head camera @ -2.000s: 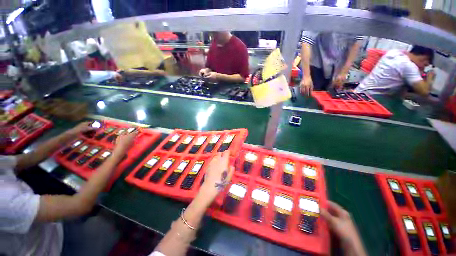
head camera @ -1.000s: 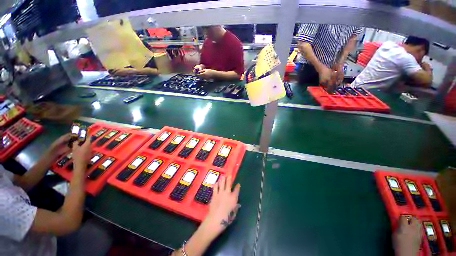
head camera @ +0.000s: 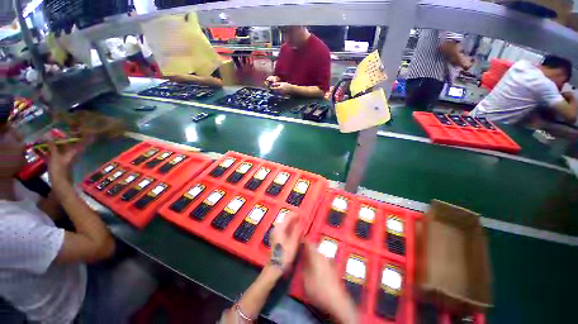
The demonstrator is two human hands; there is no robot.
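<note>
The centre red-orange tray (head camera: pixel 184 218) holds two rows of keypad phones (head camera: pixel 256 221) with pale screens and yellow trim. My left hand (head camera: pixel 285 243), with a mark at the wrist, is over its lower right corner, partly covering a phone; it seems to hold nothing. A second red tray (head camera: pixel 411 253) lies against its right side, with phones (head camera: pixel 355 271) in two rows. My right hand (head camera: pixel 324 281) is blurred over this tray's left edge and hides part of it; its grip is unclear. The tray's bottom is cut off by the picture edge.
An open cardboard box (head camera: pixel 455 256) rests on the right tray's right part. Another phone tray (head camera: pixel 142 218) lies left, by a neighbouring worker's arm (head camera: pixel 82 215). A metal post (head camera: pixel 367 149) with hanging cards (head camera: pixel 362 111) rises behind. Several workers are opposite, with a red tray (head camera: pixel 466 136).
The right tray with the box now lies beside the centre tray, where green surface showed. My right hand has moved left with it. The neighbouring worker's hands have left the left tray.
</note>
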